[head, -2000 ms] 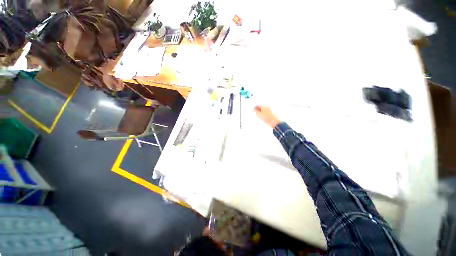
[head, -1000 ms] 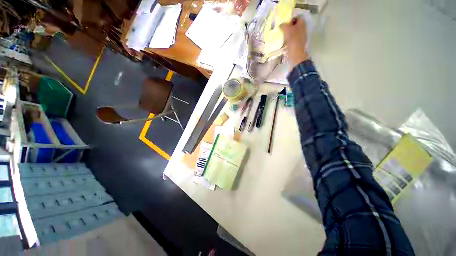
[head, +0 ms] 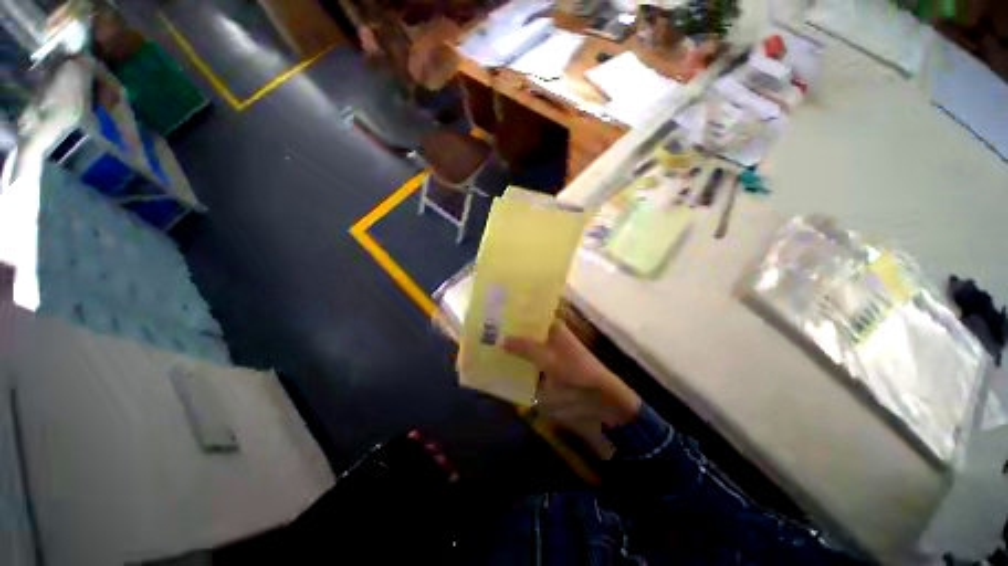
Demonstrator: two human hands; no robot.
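Observation:
A pale-yellow label pad or stack of sheets [head: 525, 271], with a small dark barcode-like print, is held up over the floor beside the table. My right hand [head: 569, 381] is shut on its lower part, thumb on the front face. At the bottom, small reddish tips [head: 431, 451] show at the end of a dark shape; they may be my left hand, but they are too blurred to tell. Shiny clear plastic bags [head: 807, 299] lie on the white table [head: 707, 343], with a yellow label piece [head: 884, 299] on them.
Pens, a pale-green pad [head: 647, 234] and papers lie along the table's far left. A black item [head: 978, 310] is at the right. A folding chair [head: 453, 160] stands near a wooden desk [head: 591, 138]. A pale surface [head: 122, 442] is at the lower left.
My right hand has come back from the papers at the table's far side and now holds the yellow pad up over the floor. The view has turned left.

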